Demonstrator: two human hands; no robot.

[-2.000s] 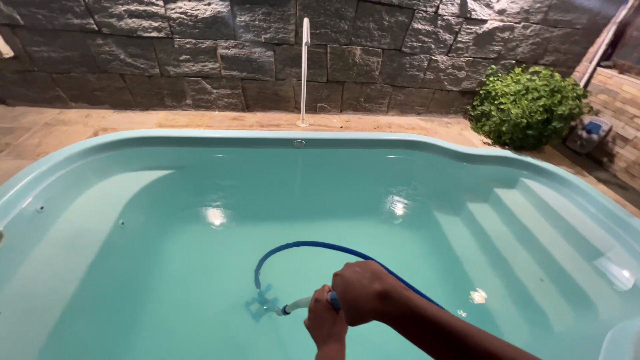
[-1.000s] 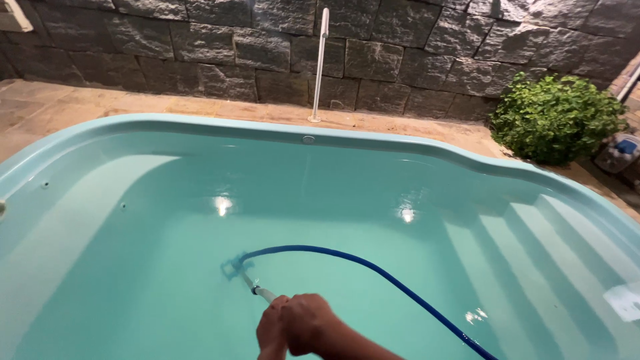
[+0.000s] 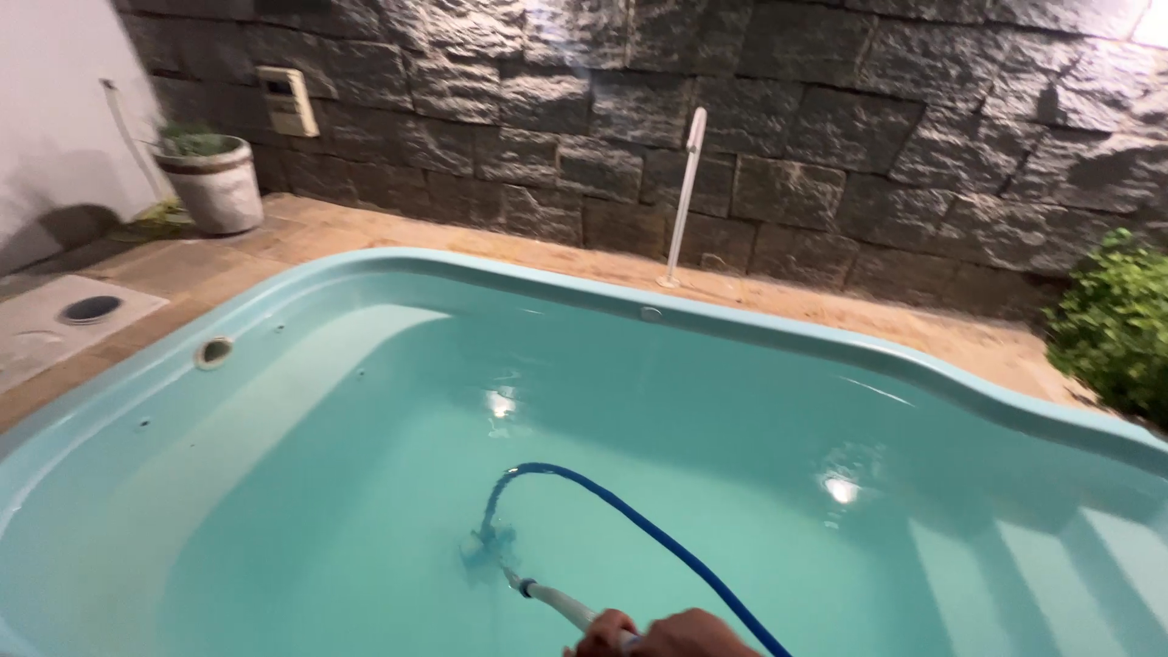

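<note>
Both hands grip a pale telescopic pole (image 3: 564, 606) at the bottom of the view. My left hand (image 3: 604, 633) is the farther along it, and my right hand (image 3: 692, 633) sits close beside it; the lower parts of both are cut off by the frame's edge. The pole slants down to a blue pool vacuum head (image 3: 488, 546) under the water. From that head a blue hose (image 3: 630, 513) arcs up and curves down to the right, past my right hand.
The pool's light-blue rim (image 3: 776, 330) curves around the water. Steps (image 3: 1031, 566) lie at right, a skimmer opening (image 3: 214, 352) at left. Beyond are a thin upright spout (image 3: 684, 201), a stone wall (image 3: 785, 192), a potted plant (image 3: 214, 187) and a green bush (image 3: 1118, 319).
The view has swung left, bringing the potted plant into sight. The hose's arc has changed shape, and both hands have stayed on the pole.
</note>
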